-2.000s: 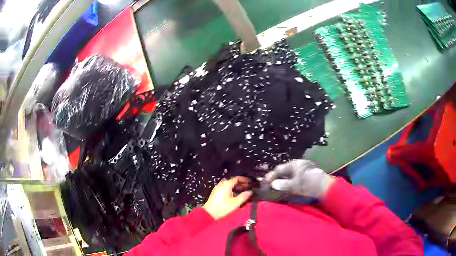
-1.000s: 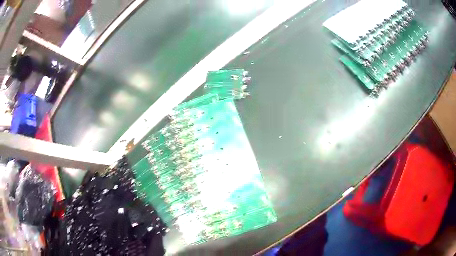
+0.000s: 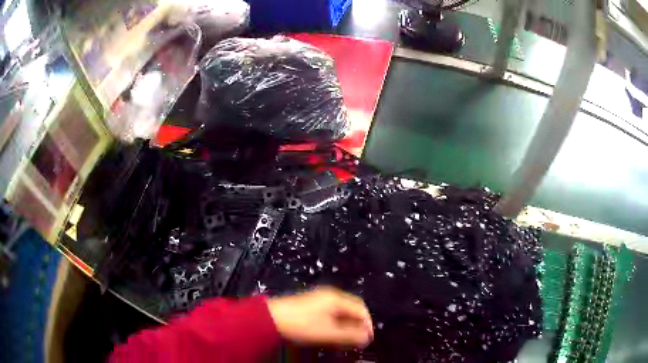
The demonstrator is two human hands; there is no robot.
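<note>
My bare left hand (image 3: 323, 317) shows at the bottom centre, slightly blurred. Its fingers are curled over the near edge of the parts heap, and I cannot tell whether they hold anything. My right hand is out of the picture. The big pile of black rubber keypads (image 3: 440, 262), speckled white, lies to the right of and beyond my left hand. Black front covers (image 3: 259, 237) with round holes lie heaped left of the pile. Green circuit boards (image 3: 586, 301) with rows of silvery parts lie at the right edge.
A shiny plastic bag of black parts (image 3: 273, 88) lies on a red sheet (image 3: 369, 67) at the back. A clear plastic bag (image 3: 153, 92) is at upper left. The green belt (image 3: 455, 127) lies beyond the pile, with a grey post (image 3: 551, 120) crossing at the right.
The view has swung left from the circuit boards to the black heaps. My left hand has come back into the picture; my right hand, seen two seconds ago, is out of it.
</note>
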